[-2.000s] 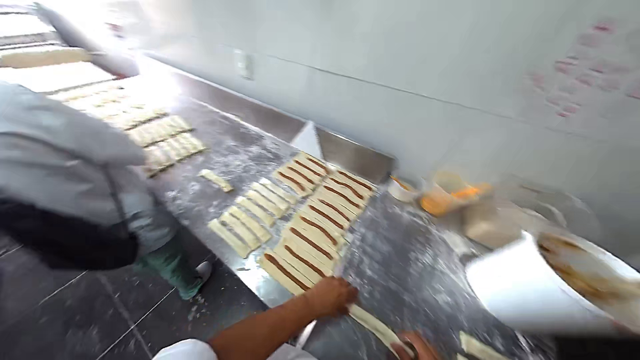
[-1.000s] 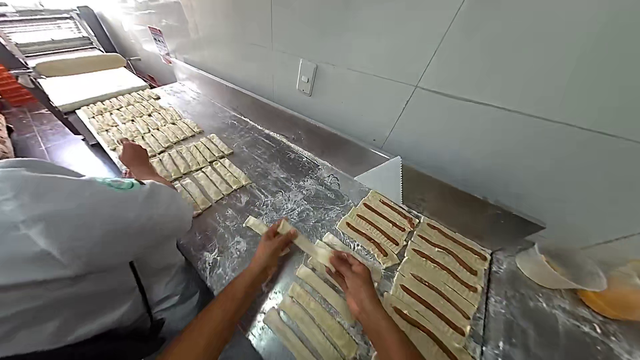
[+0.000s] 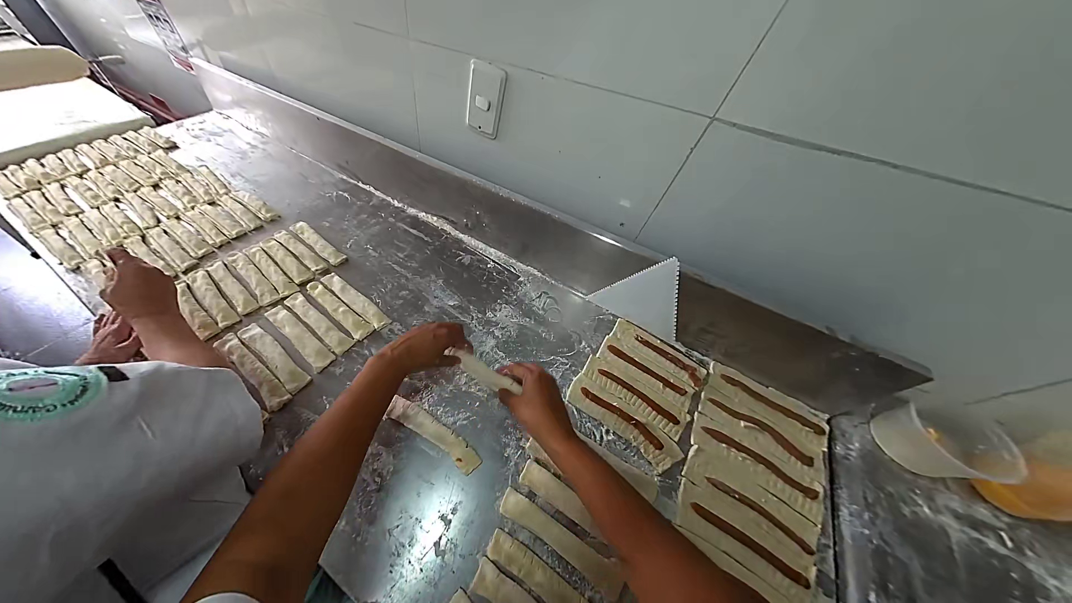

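Between my left hand [image 3: 429, 347] and my right hand [image 3: 532, 400] a strip of dough [image 3: 483, 371] is held by its two ends, above the floured steel table. A single folded dough strip [image 3: 434, 433] lies just below my left hand. Several plain dough strips [image 3: 553, 532] lie in a row under and beside my right forearm. To the right are flat dough pieces [image 3: 758, 469] with lines of brown filling, in two groups. Rows of closed dough pieces [image 3: 251, 280] cover the table's left part.
A co-worker's hand [image 3: 142, 289] touches the dough rows at left. A white toothed scraper [image 3: 645, 293] leans on the steel backsplash [image 3: 536, 230]. A clear plastic tub [image 3: 946, 444] and an orange container [image 3: 1030, 486] stand at right. A rolled dough sheet [image 3: 38, 67] lies at far left.
Two seconds ago my hands were at a dough strip at the table's near edge. Since one second ago they hold a strip farther left, and a single folded strip shows below them.
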